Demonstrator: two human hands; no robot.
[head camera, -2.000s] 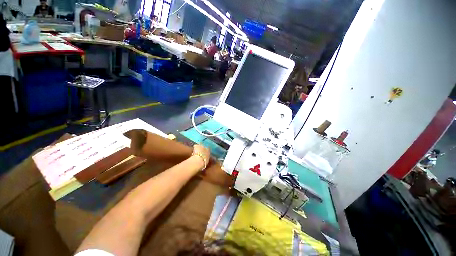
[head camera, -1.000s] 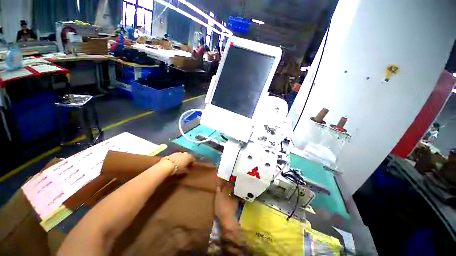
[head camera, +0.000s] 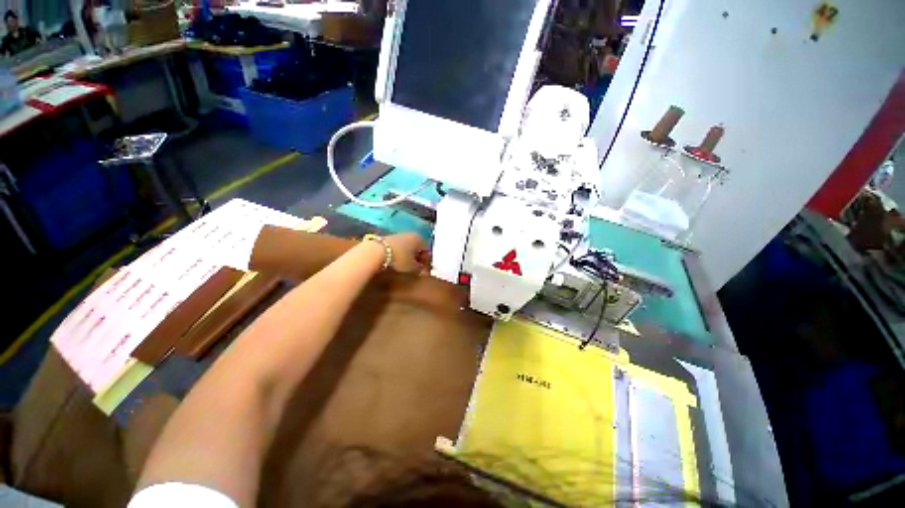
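Note:
A large floppy brown panel (head camera: 387, 372) lies left of the sewing machine head (head camera: 504, 258), its far part folded over. My left hand (head camera: 405, 254) is at the panel's far edge, close beside the head, with the fingers closed on the brown material; the fingertips are partly hidden. The yellow template (head camera: 546, 397) lies flat in front of the head, with clear and white sections at its right. The panel reaches the template's left side. My right hand is not in view.
Brown strips (head camera: 233, 319) lie on a pink-white printed sheet (head camera: 164, 283) at left. The control screen (head camera: 461, 64) stands behind. The clamp with black cables (head camera: 593, 293) is right of the head. Thread cones (head camera: 667, 126) stand by the white partition (head camera: 764, 119).
The view has tilted down and closer. My right hand, seen at the panel's right side a second ago, has gone from view. My left hand has moved nearer the machine head along the panel.

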